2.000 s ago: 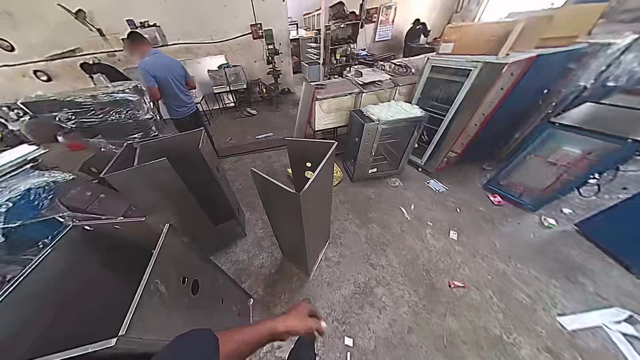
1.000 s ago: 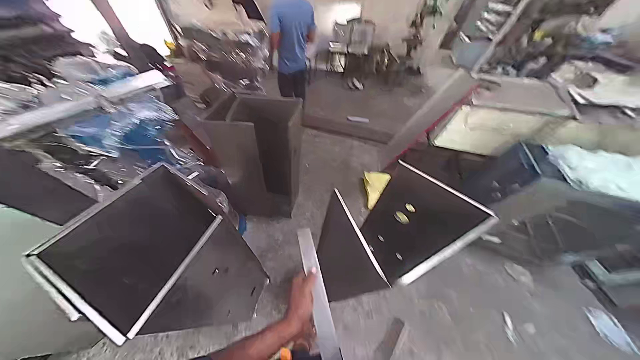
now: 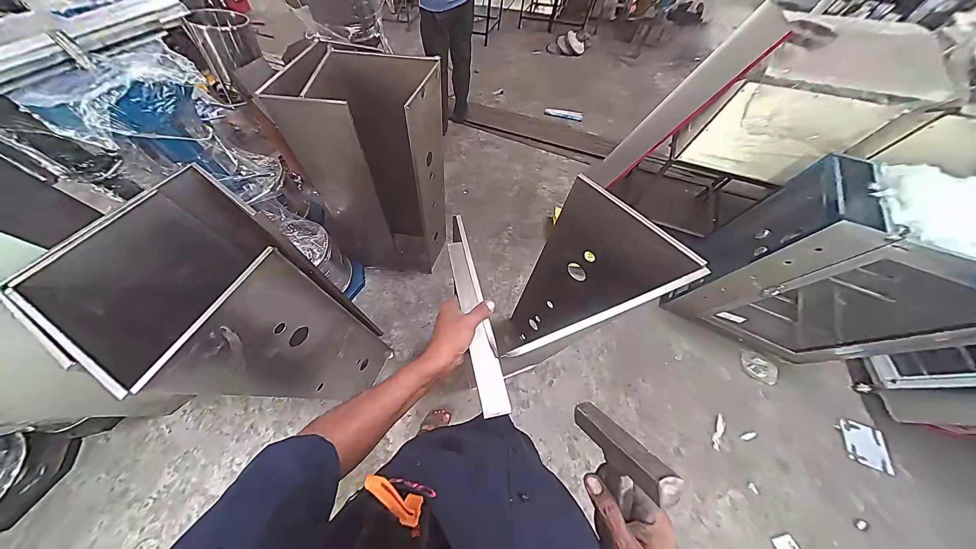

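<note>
My left hand (image 3: pixel 455 335) grips a long, light metal strip (image 3: pixel 488 375) that points away from me, its far end near the edge of a bent dark sheet-metal panel (image 3: pixel 610 259) with round holes. My right hand (image 3: pixel 629 511), low at the right, is closed around a thick dark metal bar (image 3: pixel 621 446). To the left of the strip stands an upright folded sheet-metal housing (image 3: pixel 343 152). Nearer on the left is another open metal housing (image 3: pixel 252 335) with holes in its side.
At the right stands a dark metal cabinet (image 3: pixel 808 252) with white material on top. Plastic-wrapped items (image 3: pixel 152 107) fill the upper left. A person (image 3: pixel 448 46) stands beyond the upright housing. Scraps (image 3: pixel 865 446) lie on the concrete floor.
Two seconds ago my left hand held no strip; one second ago it was on it. My right hand and the dark bar have come into view. The view has tilted down.
</note>
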